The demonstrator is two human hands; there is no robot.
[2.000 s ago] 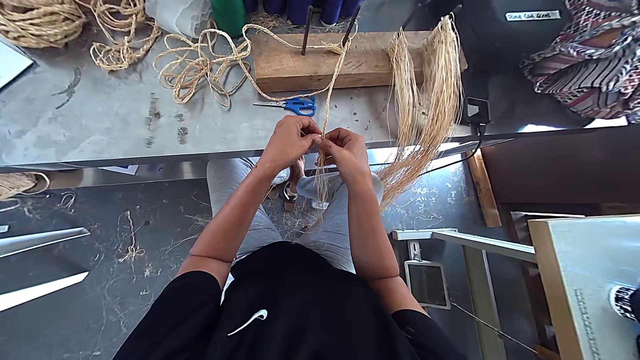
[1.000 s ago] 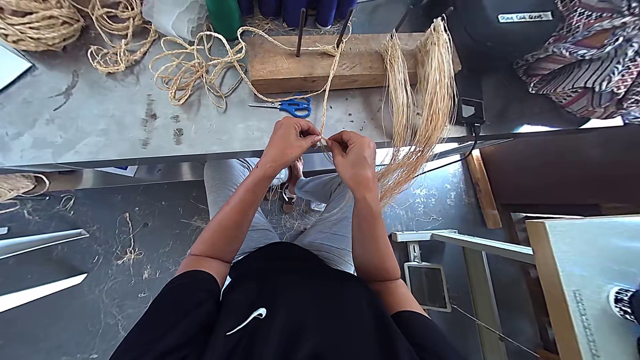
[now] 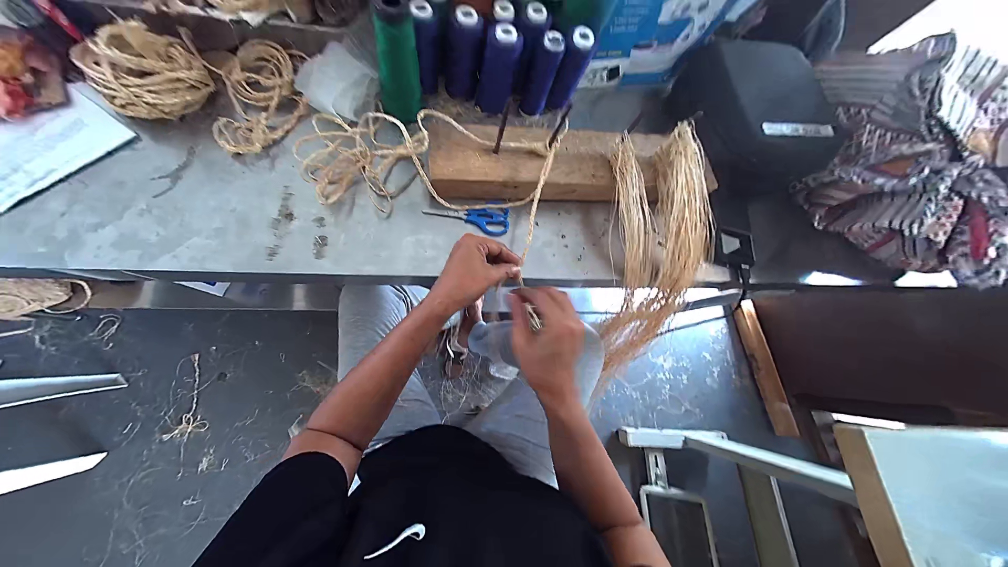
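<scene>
A cord of plant fibre (image 3: pixel 532 213) runs down from a metal peg on a wooden block (image 3: pixel 504 169) to the table's front edge. My left hand (image 3: pixel 475 270) pinches its lower end between thumb and fingers. Just right of and below it, my right hand (image 3: pixel 549 335) is blurred, its fingers curled on a small bunch of fibres (image 3: pixel 533 316). Blue-handled scissors (image 3: pixel 487 219) lie on the table left of the cord. Two hanks of loose fibre (image 3: pixel 683 205) hang from the block's right part over the table edge. Coiled cord (image 3: pixel 346 161) lies left of the block.
Behind the block stand several blue thread spools (image 3: pixel 498 67) and a green one (image 3: pixel 398 63). Rope coils (image 3: pixel 146 71) lie at the back left. A black case (image 3: pixel 756 102) and patterned cloth (image 3: pixel 906 157) are on the right. A metal frame (image 3: pixel 732 453) stands below right.
My right hand has moved down and turned so that its back shows more, with its fingers curled in. My left hand stays at the cord near the table edge.
</scene>
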